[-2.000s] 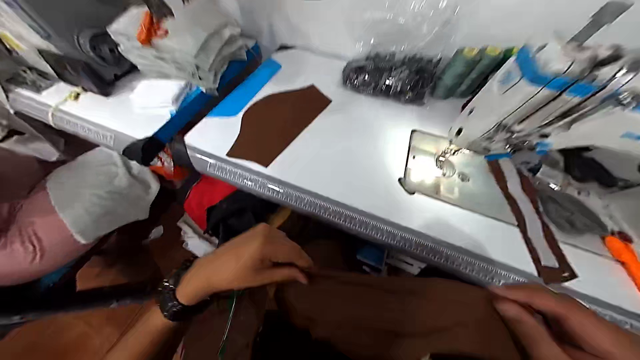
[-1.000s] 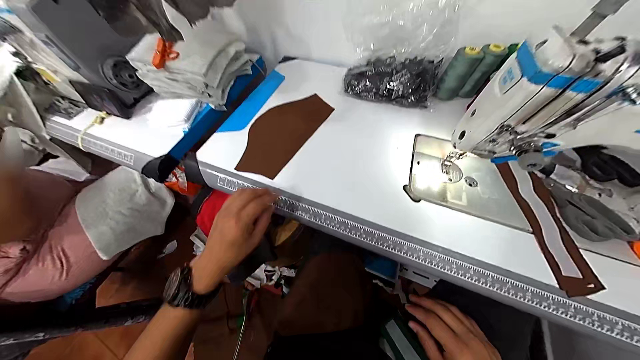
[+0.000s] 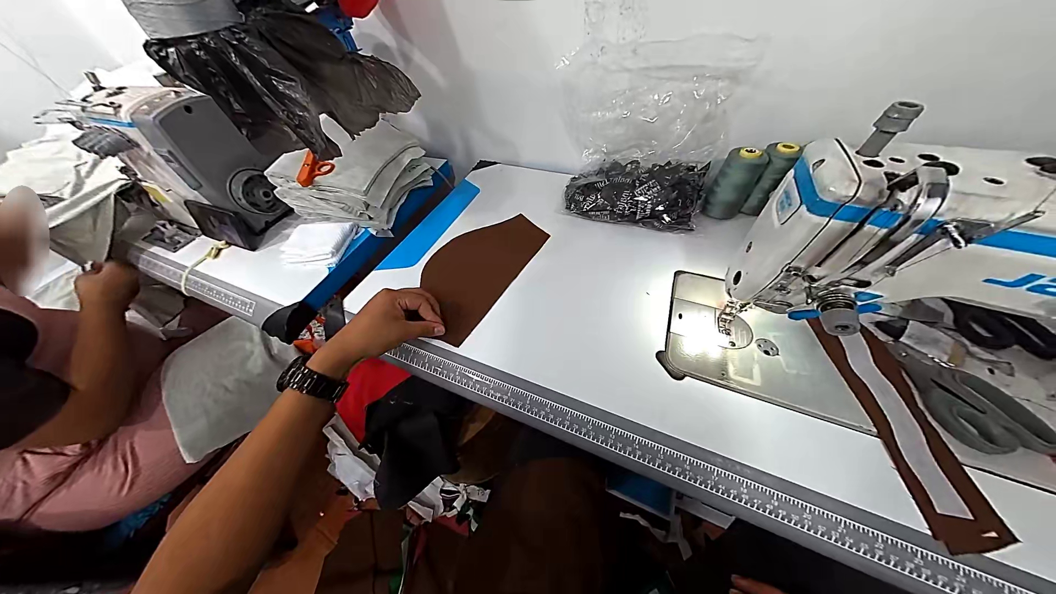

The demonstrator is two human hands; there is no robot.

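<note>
My left hand [image 3: 396,320], a black watch on its wrist, is at the front edge of the white sewing table, its fingertips at the lower left corner of a curved brown fabric piece [image 3: 483,276]. Whether the fingers pinch the fabric cannot be told. Of my right hand [image 3: 752,585] only a sliver of fingers shows at the bottom edge, below the table. A sewing machine [image 3: 833,223] stands at the right, its lamp lit over the metal needle plate [image 3: 701,326]. Right of the needle lies a brown fabric strip with a light inner strip [image 3: 907,421].
Behind are a bag of black labels [image 3: 635,194] and green thread cones [image 3: 734,181]. A measuring tape [image 3: 627,441] runs along the front edge. At left stand folded grey cloths [image 3: 371,177] with orange-handled snips [image 3: 313,169], another machine [image 3: 206,157] and a seated person [image 3: 91,388].
My left hand has moved from below the table edge to the curved brown piece. The brown cloth both hands held two seconds ago is no longer seen between them. My right hand has dropped almost out of view.
</note>
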